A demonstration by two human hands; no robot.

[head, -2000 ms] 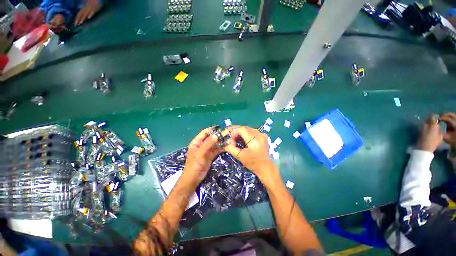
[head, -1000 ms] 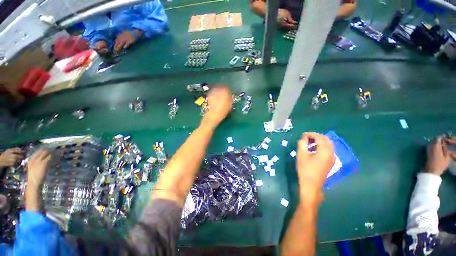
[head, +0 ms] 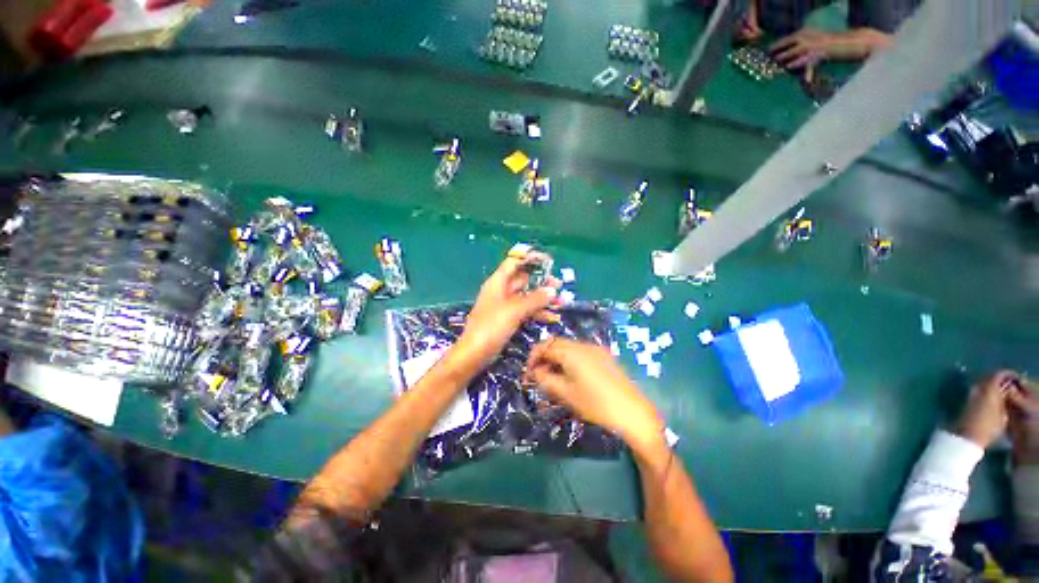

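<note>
My left hand (head: 509,298) holds a small electronic unit (head: 536,269) in its fingertips, just beyond the clear plastic parts bag. My right hand (head: 575,378) is over the bag, its fingertips bent together at the dark parts; whether it holds a piece is too small to tell. The clear plastic parts bag (head: 501,410) lies flat on the green bench, full of black parts, with a white label (head: 439,387) at its left side. More small electronic units lie heaped (head: 256,330) left of the bag.
Stacked blister trays (head: 103,279) stand far left. A blue tray (head: 811,362) with a white sheet and scattered white liner pieces (head: 651,342) lie right of the bag. A pale slanting post (head: 798,142) rises beyond. Spaced units and a yellow tag (head: 516,161) lie on the belt. Other workers' hands show right.
My left hand has come back from the belt with a unit in its fingertips. My right hand has moved from beside the blue tray to the bag. A unit now lies near the yellow tag.
</note>
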